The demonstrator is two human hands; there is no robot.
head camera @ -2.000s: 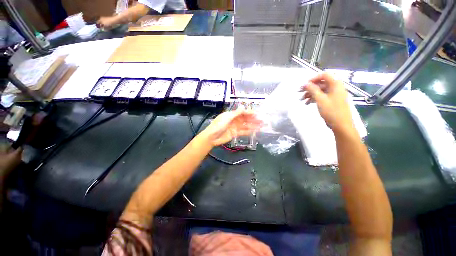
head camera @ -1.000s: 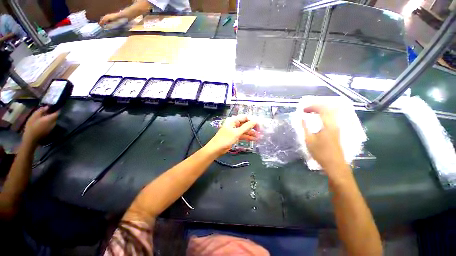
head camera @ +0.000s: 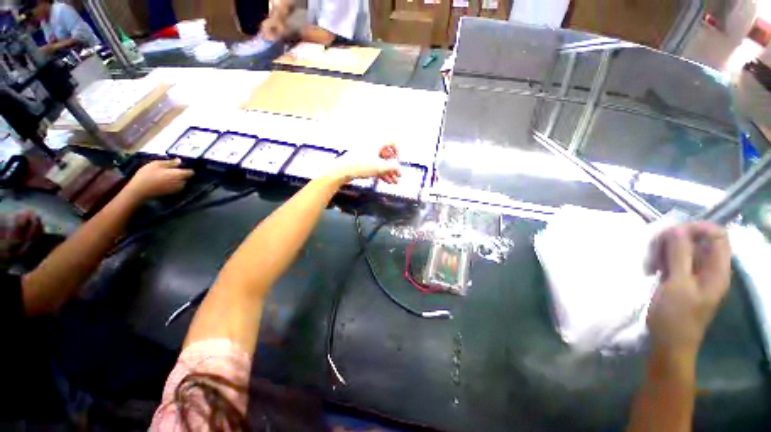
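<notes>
Black-framed square lamps [head camera: 268,158] stand in a row, pale faces up, black cables trailing towards me. My left hand [head camera: 369,165] is over the right part of the row, beside the end lamp [head camera: 401,180]; whether it grips a lamp is hidden. My right hand [head camera: 689,266] is blurred, fingers curled, at the right edge of a white stack of plastic bags [head camera: 592,274]; I cannot tell if it holds one. A small clear fixture [head camera: 448,263] with copper-coloured inside and red wire lies between my hands. Cable ends [head camera: 435,314] lie on the green bench.
Another person's hand [head camera: 162,179] touches the row's left end. A dark press [head camera: 51,101] stands far left. A transparent screen [head camera: 507,118] in an aluminium frame stands behind the bench. Clear plastic scraps [head camera: 494,246] lie around the fixture. A cardboard sheet [head camera: 292,94] lies on the white sheet.
My left hand has moved from the fixture to the lamps. My right hand has moved right across the bag stack. The crinkled clear bag between them is gone. The neighbour's hand has reached the row; the view has shifted.
</notes>
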